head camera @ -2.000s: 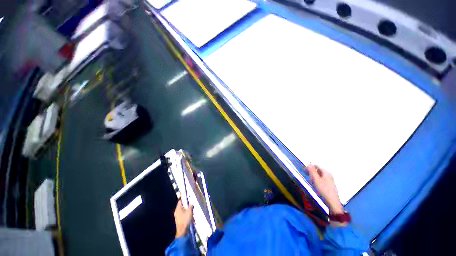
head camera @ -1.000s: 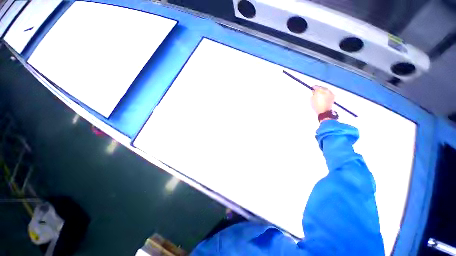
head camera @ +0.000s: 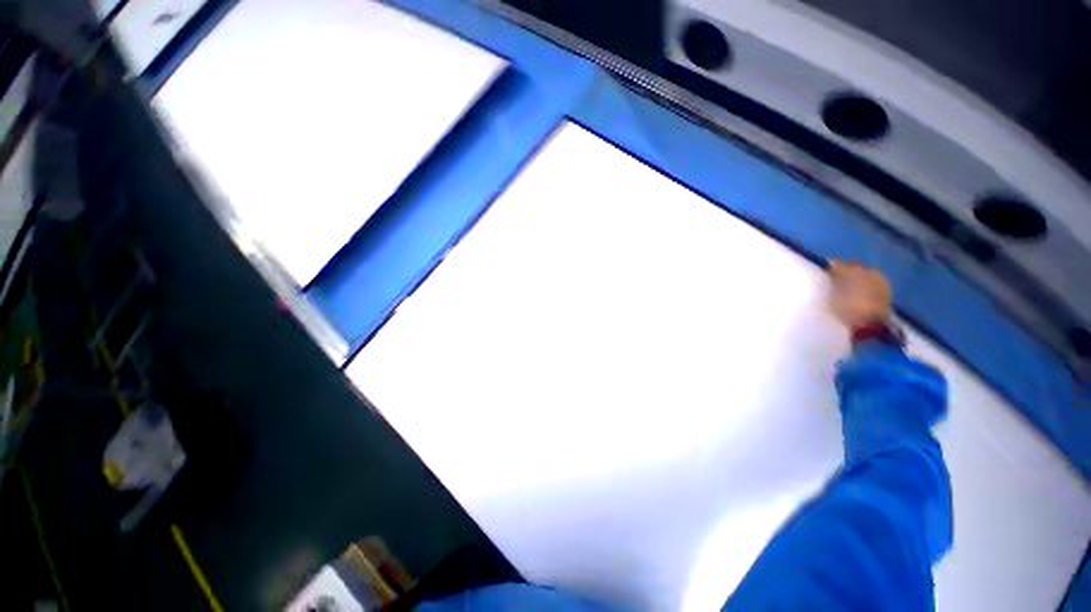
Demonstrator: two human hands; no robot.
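Observation:
A large bright white backlight unit (head camera: 598, 359) with a thin dark edge lies on a blue padded pallet (head camera: 431, 227) in front of me, with grey shading across its near part. My right hand (head camera: 859, 295) is at its far long edge, fingers bent down at the rim, blurred. I cannot tell whether it grips the edge or a small thing. The dark stick is not visible. My left hand is out of view; only blue cloth shows at the bottom edge.
Another white unit (head camera: 323, 114) lies to the left, and part of a third (head camera: 150, 30) beyond it. A white bar with round dark openings (head camera: 921, 150) runs above the far side. A bin (head camera: 144, 448) stands on the green floor. A white and brown object (head camera: 347, 586) is at the bottom.
My right hand has moved from over the sheet to its far edge, and the stick it held no longer shows. My left hand, earlier at a framed black panel, has left the view.

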